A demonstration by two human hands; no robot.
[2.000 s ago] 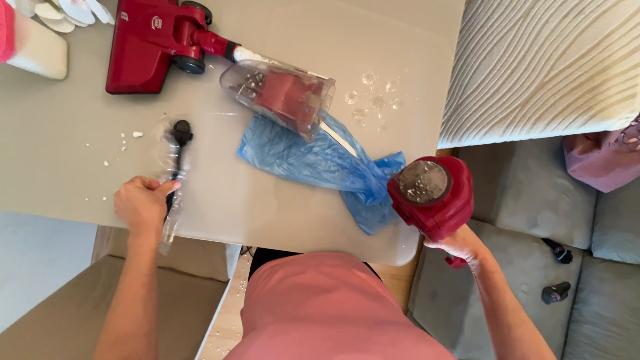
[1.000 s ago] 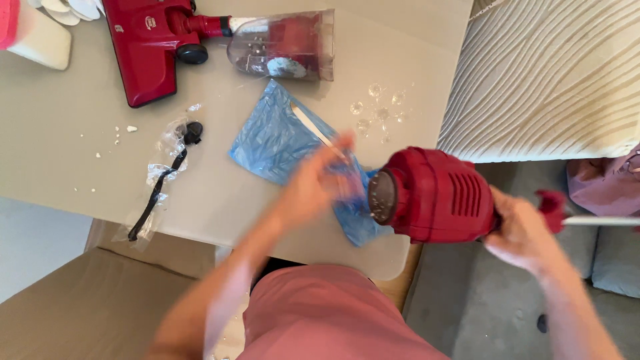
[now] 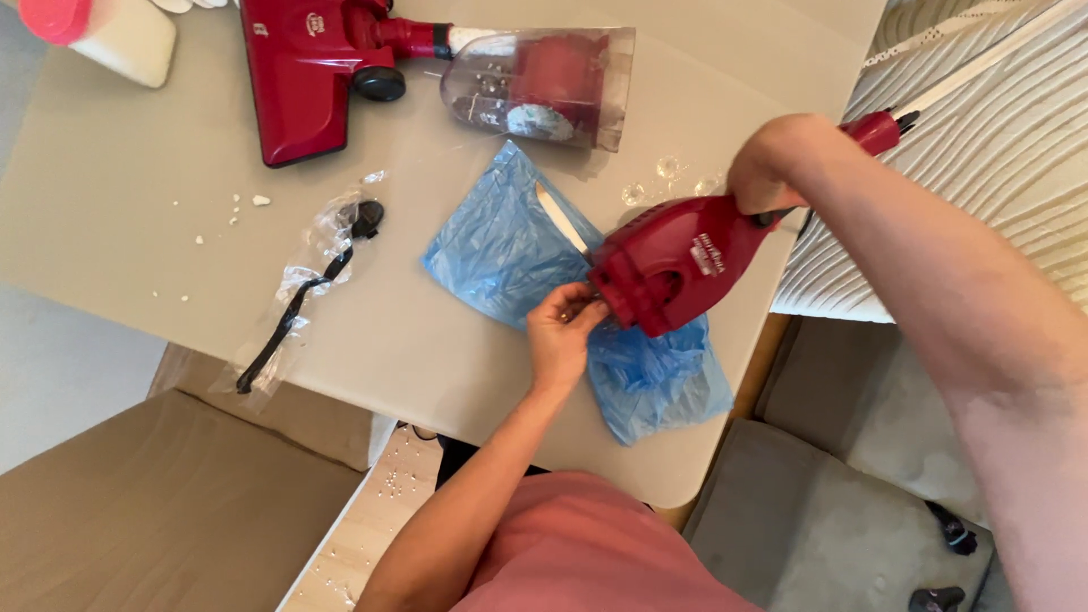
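Observation:
My right hand [image 3: 769, 174] grips the handle of a red handheld vacuum cleaner's motor body [image 3: 680, 259], its front end facing down-left over the table. The fingers of my left hand [image 3: 569, 319] are pinched at that front end; whether they hold something there is hidden. Beneath lies a crumpled blue plastic bag [image 3: 501, 242], with a narrow white strip [image 3: 561, 219] on it. Above the bag rests the clear dust container [image 3: 544, 89], with debris and a red part inside. A red floor nozzle [image 3: 302, 76] with black wheels lies to its left.
A black strap-like item in clear plastic [image 3: 293, 310] lies on the beige table [image 3: 399, 340], near white crumbs [image 3: 261, 201]. A white container with a pink lid [image 3: 127, 47] stands top left. Grey sofa cushions [image 3: 790, 510] are at lower right, a brown seat [image 3: 170, 501] at lower left.
The vacuum body has turned, and its pale tube now points up-right. My left hand has left the black item, where it was two seconds ago, and come to the vacuum's front end.

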